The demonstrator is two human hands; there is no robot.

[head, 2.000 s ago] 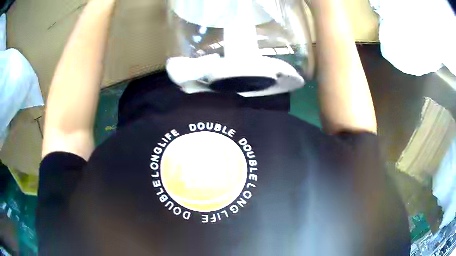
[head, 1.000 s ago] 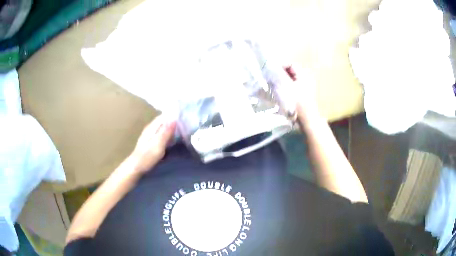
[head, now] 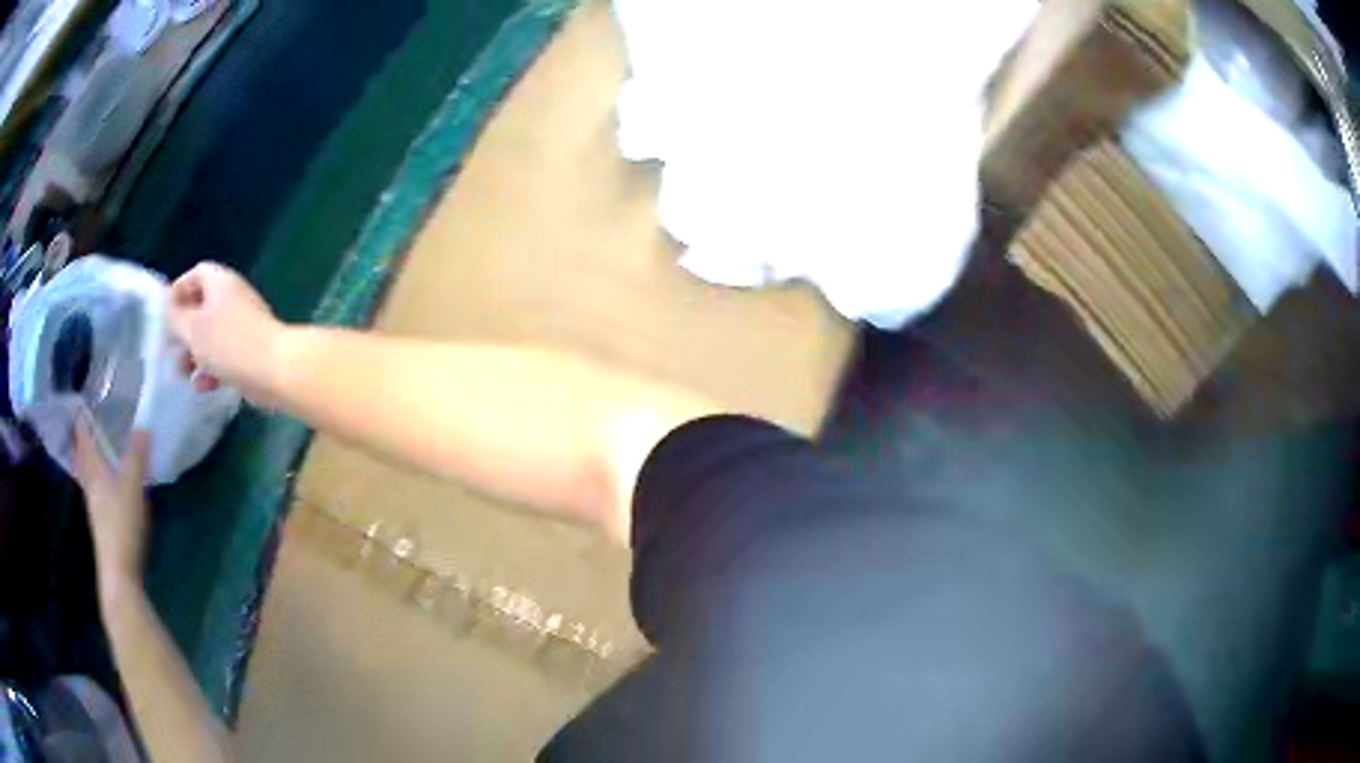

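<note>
The unit [head: 70, 355] shows end-on at the far left, a white ring around a dark round centre, with a white bag [head: 187, 425] around its side. It is over the dark green belt; whether it touches the belt cannot be told. My right hand [head: 224, 325] reaches across the bench and grips the bag's upper right edge. My left hand [head: 114, 474] holds the near lower side, thumb and fingers at the rim. The underside of the unit is hidden.
A large white heap of bags [head: 820, 142] lies at the bench's far side. The cardboard-covered bench [head: 552, 283] has a taped green edge. Right of it are a brown carton [head: 1066, 97] and a ribbed tan stack [head: 1134, 276]. The conveyor belt [head: 321, 127] runs at upper left, with blurred units beyond.
The view has turned left towards the belt. The unit has moved from in front of my body to the far left, and the bag now surrounds its side.
</note>
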